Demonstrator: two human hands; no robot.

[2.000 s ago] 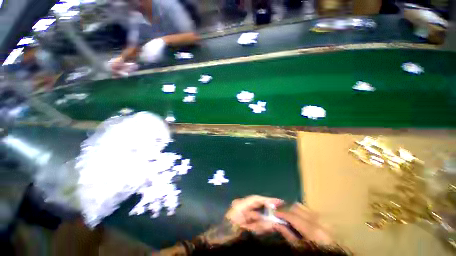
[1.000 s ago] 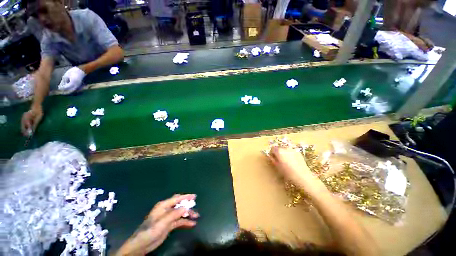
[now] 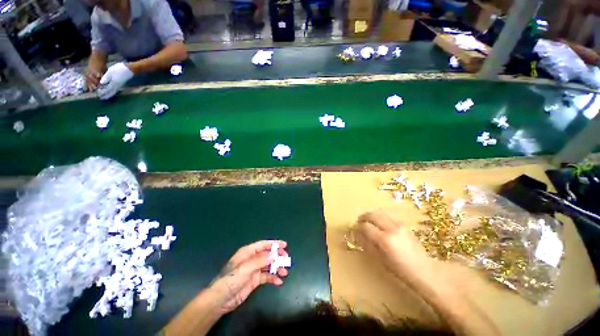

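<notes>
My left hand (image 3: 247, 275) holds a white cross-shaped plastic housing (image 3: 277, 258) between thumb and fingers, above the dark green bench. My right hand (image 3: 381, 239) is over the tan cardboard sheet (image 3: 349, 289), left of the heap of gold contacts (image 3: 437, 226). A small gold piece (image 3: 353, 237) shows at its fingertips; the fingers are closed around it. A clear bag of gold contacts (image 3: 520, 246) with a white label lies on the sheet's right side. Loose white housings (image 3: 135, 256) spill from a big clear bag (image 3: 56, 236) at the left.
A green conveyor belt (image 3: 256, 111) beyond the bench carries scattered white pieces. A dark blocky device (image 3: 533, 193) sits at the sheet's upper right edge. A person with a white glove (image 3: 115, 80) works across the belt. An open cardboard box (image 3: 464, 49) stands at the far right.
My right hand has moved from the gold heap down and toward the left, now with a gold piece at its fingertips. My left hand still holds the housing. The head view has shifted.
</notes>
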